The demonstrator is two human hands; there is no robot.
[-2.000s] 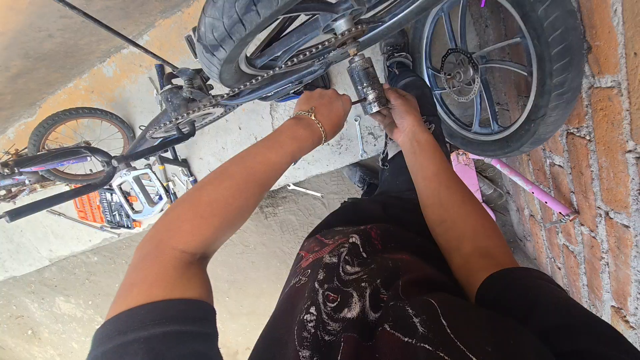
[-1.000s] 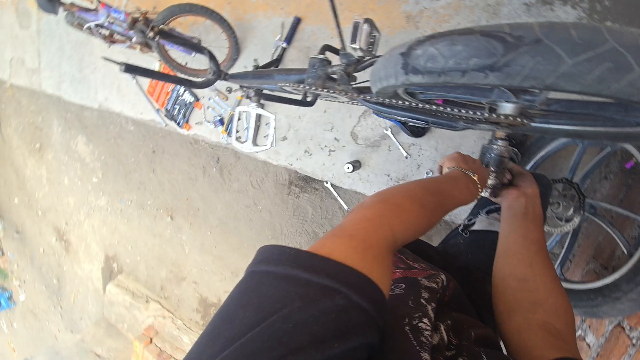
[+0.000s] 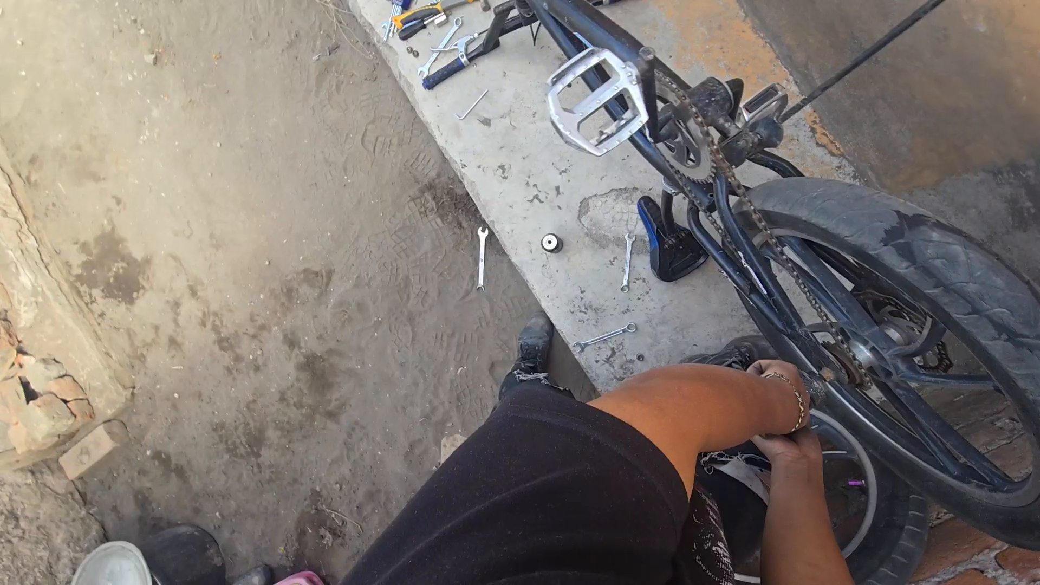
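Observation:
An upturned black bicycle with a thick rear tyre (image 3: 902, 244) spans the right side. Near its rear axle, my left hand (image 3: 776, 380) is bent around something beside the frame; the bracelet wrist and fingers hide most of it. My right hand (image 3: 792, 445) is just below, close against the left, its fingers hidden. The end of a dark metal part shows past my left hand, by the frame. A drive chain (image 3: 768, 231) runs from the chainring (image 3: 686, 142) to the rear hub (image 3: 865, 353). A silver platform pedal (image 3: 597, 101) stands out at the upper middle.
On the concrete ledge (image 3: 520, 162) lie a combination wrench (image 3: 628, 262), another wrench (image 3: 604, 337), a small metal cylinder (image 3: 552, 243) and a hex key (image 3: 472, 105). One more wrench (image 3: 482, 258) lies on the dirt. A blue and black saddle (image 3: 673, 244) is under the frame. Another wheel (image 3: 902, 520) is below.
The view has swung a lot. Two seconds ago both hands were around a metal cylindrical part at the rear axle; they are still by the axle, with that part now mostly hidden.

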